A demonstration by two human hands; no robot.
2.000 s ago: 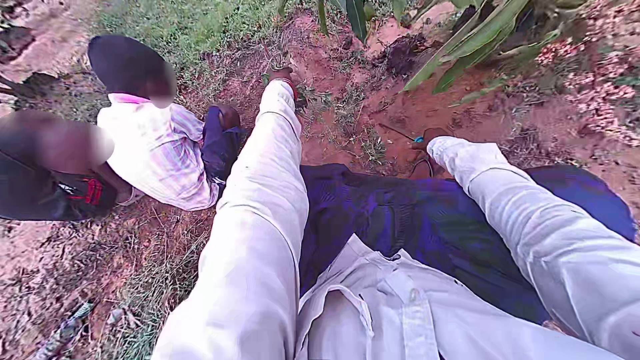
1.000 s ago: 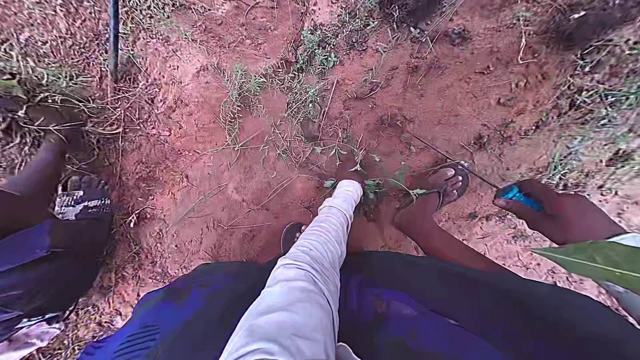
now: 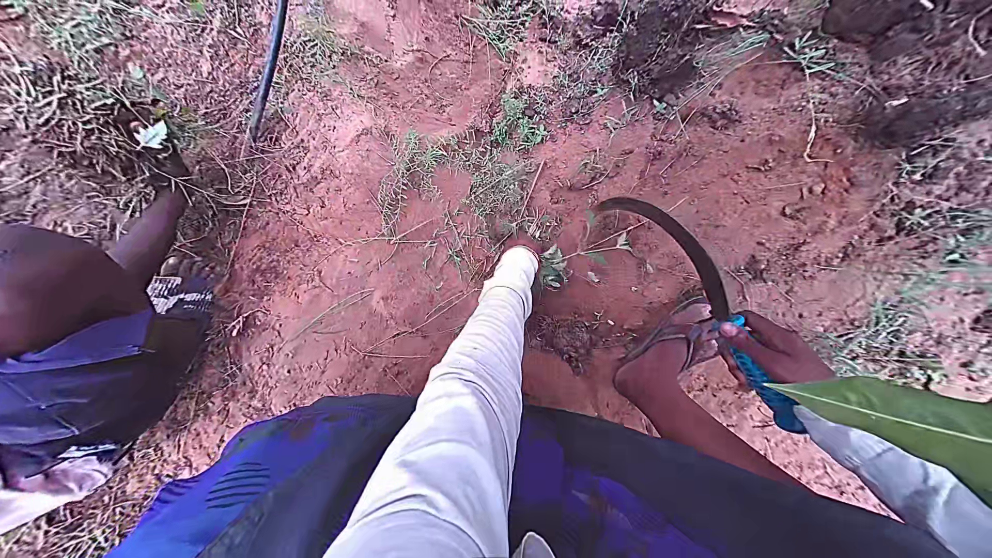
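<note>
My right hand (image 3: 775, 349) grips the blue handle (image 3: 763, 387) of a sickle, whose dark curved blade (image 3: 690, 244) arcs up and left over the soil beside my sandalled foot (image 3: 670, 349). At the middle, my left hand (image 3: 521, 244) reaches down among pulled or low green weeds (image 3: 554, 267); the white sleeve covers most of it, so its fingers are hidden. Leafy stems stick out to the right of that hand, below the blade's tip.
Another person's bare leg (image 3: 151, 232) and sandalled foot are at the left. A dark hose or pole (image 3: 269, 70) lies at the upper left. Small weeds (image 3: 415, 167) grow in the red soil. A large green leaf (image 3: 907, 415) hangs over my right forearm.
The sickle in my right hand has swung so that its curved blade shows broadly. My left hand stays low among the weeds. The view has tipped down since the earliest frame.
</note>
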